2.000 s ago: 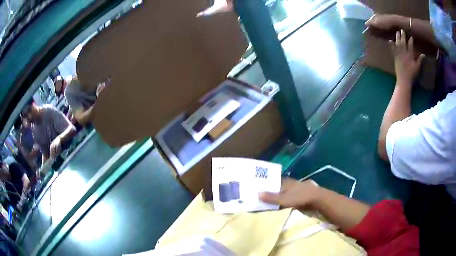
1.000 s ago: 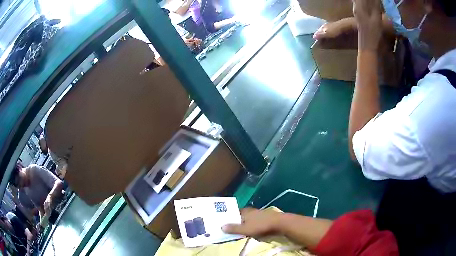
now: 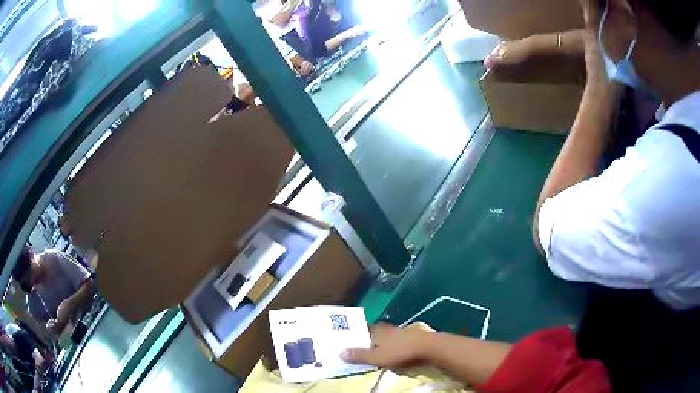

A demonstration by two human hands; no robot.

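My right hand [image 3: 395, 347], bare with a red sleeve, enters from the lower right. Its thumb and fingers hold a white leaflet [image 3: 321, 343] by the right edge, with two dark product shapes and a QR code facing up. The leaflet is above yellow-tan kraft paper [image 3: 269, 381] at the bottom edge. Just beyond stands an open brown carton [image 3: 307, 288] with a pale foam insert [image 3: 207, 307]. Another leaflet [image 3: 252, 270] lies inside, partly over a small tan box [image 3: 262, 287]. My left hand is not in view.
The carton's tall flap [image 3: 176, 199] stands open at left. A green post [image 3: 315, 146] rises beside the carton. A white wire loop [image 3: 453, 299] is right of the post's foot. A person in white [image 3: 622, 215] is at right, with a hand on another carton [image 3: 533, 104]. A conveyor [image 3: 407, 130] runs behind.
The view has turned right, so the open carton, post and held leaflet appear farther left and lower. The leaflet stays in my right hand. The person at right has moved an arm.
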